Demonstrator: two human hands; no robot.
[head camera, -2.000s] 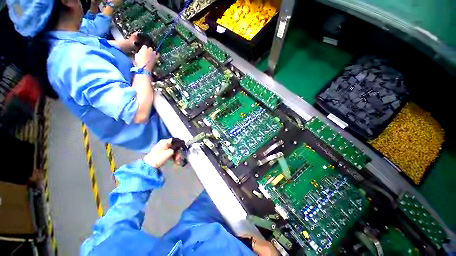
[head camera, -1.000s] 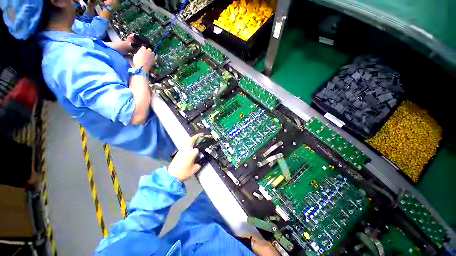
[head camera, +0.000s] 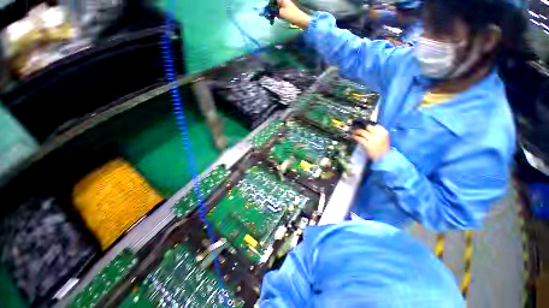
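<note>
Neither of my hands shows. A large light blue sleeve, likely my right arm, fills the bottom centre; its hand is hidden or cut off. Nearest in front lies a green circuit board in a black pallet, with rows of small white parts and a yellow part at its near right corner. Another green board is cut off by the bottom edge. A narrow green board lies beyond the main one. A coiled blue cord hangs down across the pallets.
A silver rail runs behind the boards. Beyond it are an orange-yellow parts bin and a grey parts bin. A masked co-worker stands at the right, one hand at the line and one raised over the shelf. Further boards continue up the line.
The view has swung to another stretch of the line and is blurred. My left hand, earlier at the near rail, has left the picture. The blue sleeve and a different co-worker now show.
</note>
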